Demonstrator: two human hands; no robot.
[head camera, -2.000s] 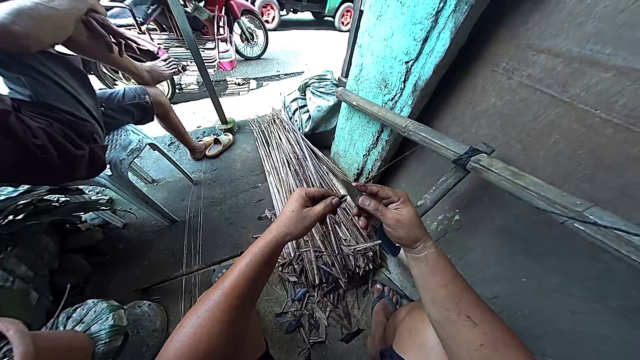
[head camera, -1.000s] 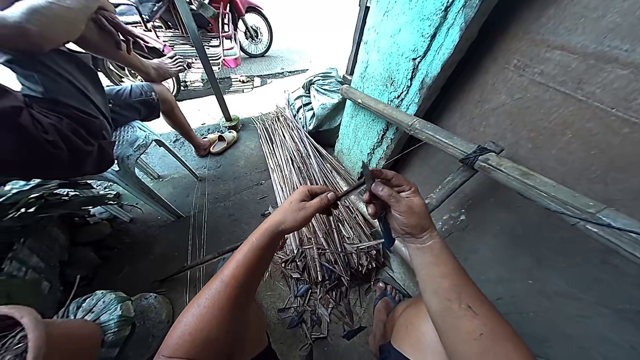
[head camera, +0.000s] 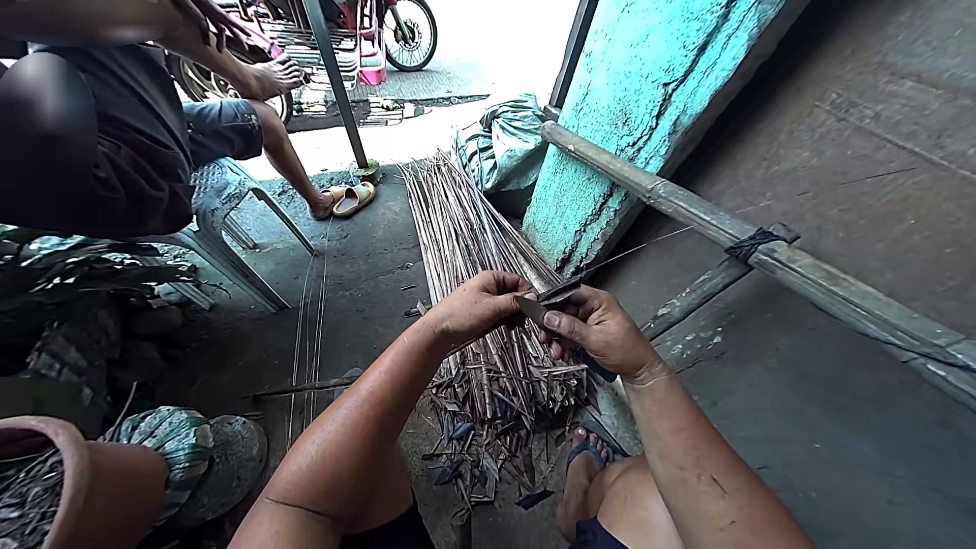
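Note:
My right hand (head camera: 598, 328) is closed around a knife (head camera: 534, 310), its dark blade pointing left toward my other hand. A blue piece, perhaps its handle, shows below the palm. My left hand (head camera: 484, 305) pinches a dark, thin strip (head camera: 560, 291) that crosses just above the blade and reaches the fingers of my right hand. Its exact kind is unclear. From there a thin fibre runs up and right past the bamboo pole. Both hands are over a long bundle of dry stalks (head camera: 473, 229), with dark leafy scraps (head camera: 488, 450) at its near end.
A bamboo pole (head camera: 656, 191) with a tied crosspiece slants across the right, by a cracked turquoise post (head camera: 610, 114). Another person sits on a plastic chair (head camera: 221, 198) at left. A clay pot (head camera: 114, 488) stands lower left. Beyond the bundle are a sack (head camera: 503, 145) and a motorcycle (head camera: 412, 34).
The knife, hard to make out two seconds ago, stood upright in my right hand one second ago; its blade now points left. The strip between my hands has also shifted.

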